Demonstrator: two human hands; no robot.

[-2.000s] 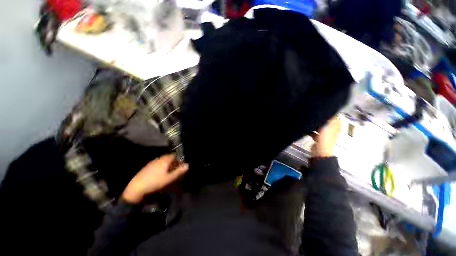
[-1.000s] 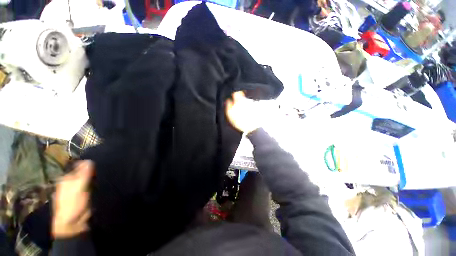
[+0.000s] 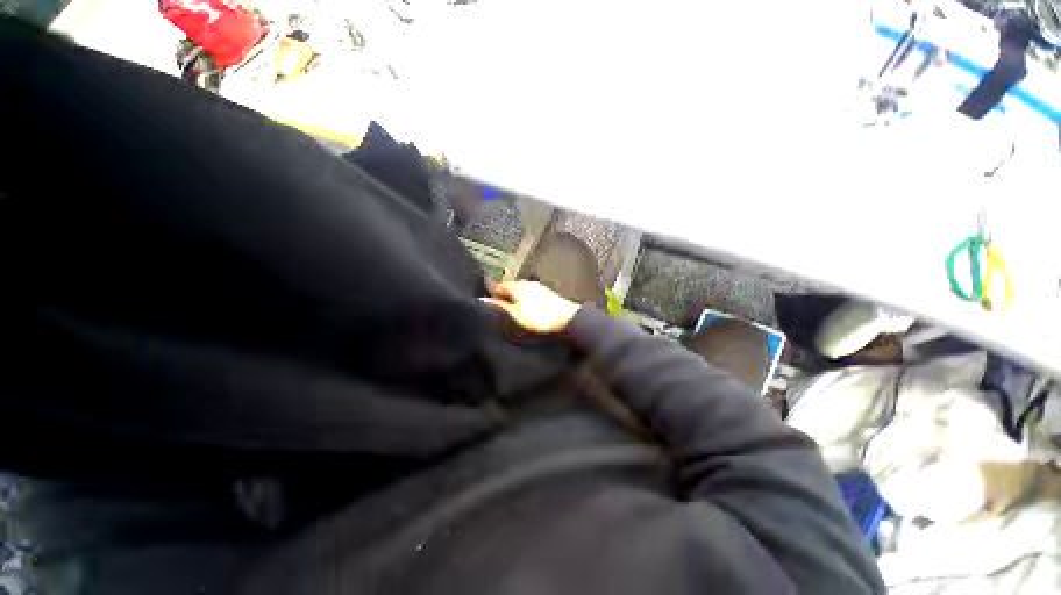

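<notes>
The black fabric (image 3: pixel 209 279) fills the left side of the view, from the upper left edge to my lap. My right hand (image 3: pixel 535 308) is at the fabric's right edge below the table edge, its fingers closed on the cloth. My left hand is not in view; the fabric may cover it. The thread snips (image 3: pixel 980 270), with one green and one yellow handle, lie on the table at the right.
The white machine table (image 3: pixel 698 128) spans the top. A red item (image 3: pixel 215 29) lies at its upper left. A dark strip (image 3: pixel 996 84) lies at the upper right. Below the table are a blue-faced pedal-like plate (image 3: pixel 773 345) and a pale cloth pile (image 3: pixel 931 447).
The black fabric has moved off the tabletop to the left and towards my lap. My right hand has moved down below the table edge. My left hand has gone out of sight.
</notes>
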